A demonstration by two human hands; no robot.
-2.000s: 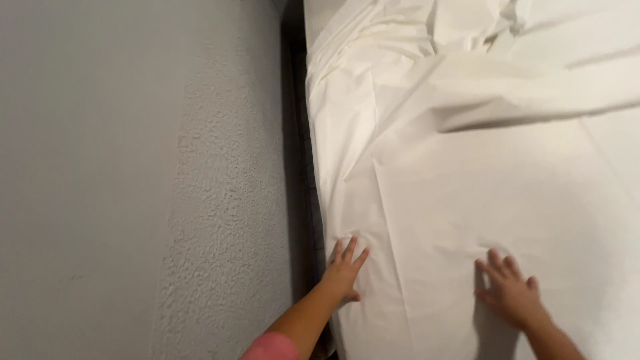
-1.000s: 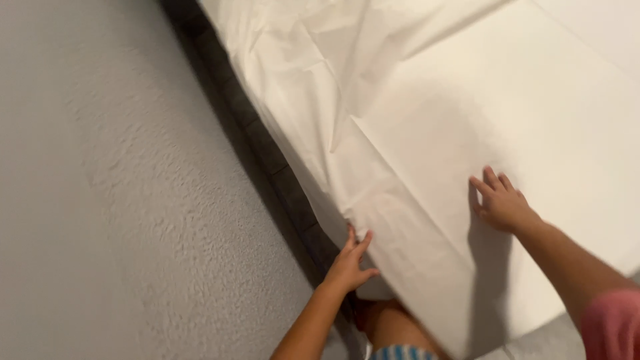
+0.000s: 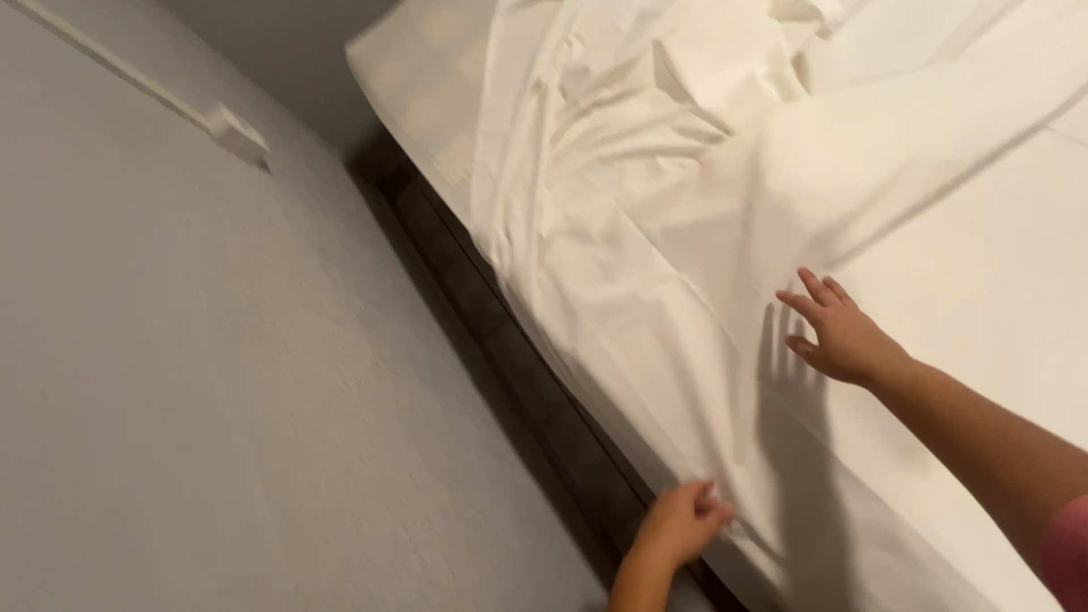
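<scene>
A white bed sheet (image 3: 960,297) covers most of the mattress, lying in wrinkles and folds toward the upper middle. My left hand (image 3: 687,520) is at the mattress's side edge beside the wall, fingers curled at the sheet; blur hides whether cloth is pinched between them. Over the sheet, up and to the right of it, my right hand (image 3: 837,327) has its fingers spread and holds nothing, its shadow falling on the cloth. At the far corner the pale mattress (image 3: 416,81) shows beyond the sheet.
A grey textured wall (image 3: 255,382) runs along the left, with a pale cable channel (image 3: 127,75) ending in a small box (image 3: 240,136). Between wall and mattress lies a narrow dark gap, with the dark bed frame (image 3: 476,314) in it.
My right hand, low over the flat sheet two seconds ago, is now raised above the cloth. My left hand's fingers, spread on the sheet then, are now curled at its edge. The view has turned.
</scene>
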